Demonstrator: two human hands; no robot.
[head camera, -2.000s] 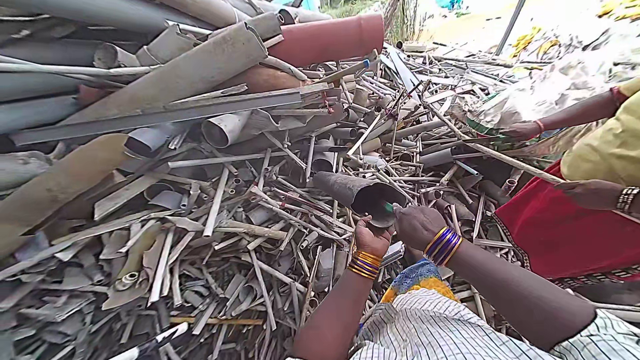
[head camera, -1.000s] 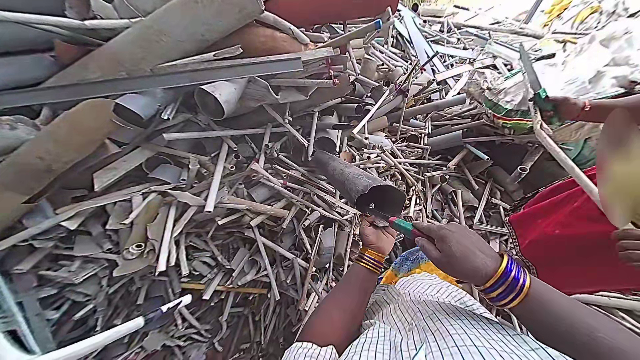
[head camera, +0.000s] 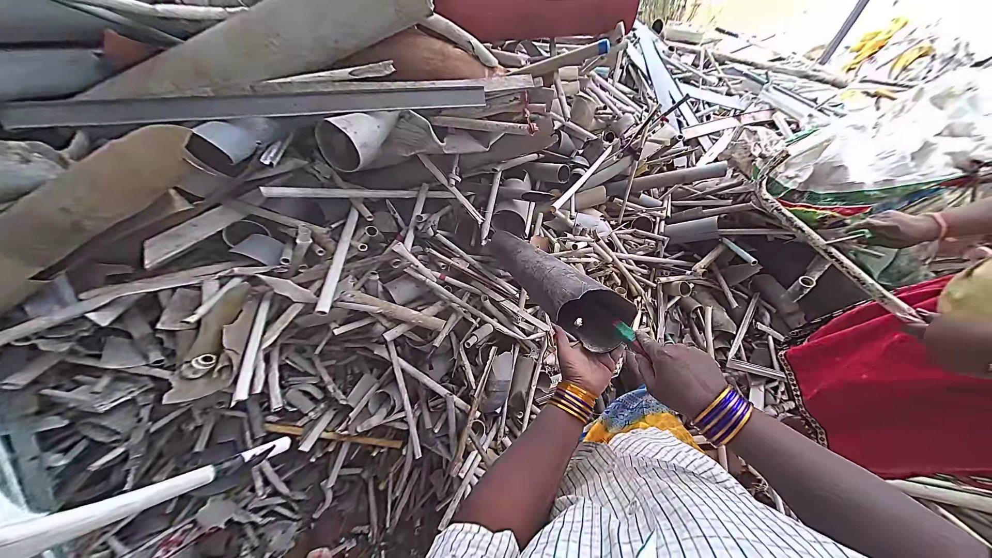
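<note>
A dark grey, dirty pipe piece (head camera: 552, 277) lies slanting away from me, its ragged open end towards me, with a small hole near the rim. My left hand (head camera: 583, 364) grips the underside of that near end. My right hand (head camera: 682, 378) is closed on a green-handled tool (head camera: 625, 332) at the right of the pipe's mouth; its working end is hidden, so I cannot tell its kind for certain. Yellow and purple bangles ring both wrists. Thin scrap pipes (head camera: 434, 310) lie all about the held piece.
Large grey pipes (head camera: 263, 46) and a red pipe (head camera: 535, 17) lie across the top of the heap. At right, a co-worker's hands (head camera: 899, 229) hold a long pale pipe (head camera: 837, 260) beside red cloth (head camera: 891, 380). A white pipe (head camera: 108, 504) juts in at lower left.
My right hand with the green-handled tool has shifted at the pipe's mouth. The tool's blade showed a second ago and is now hidden. The co-worker's far hand, raised with a blade a second ago, is lower.
</note>
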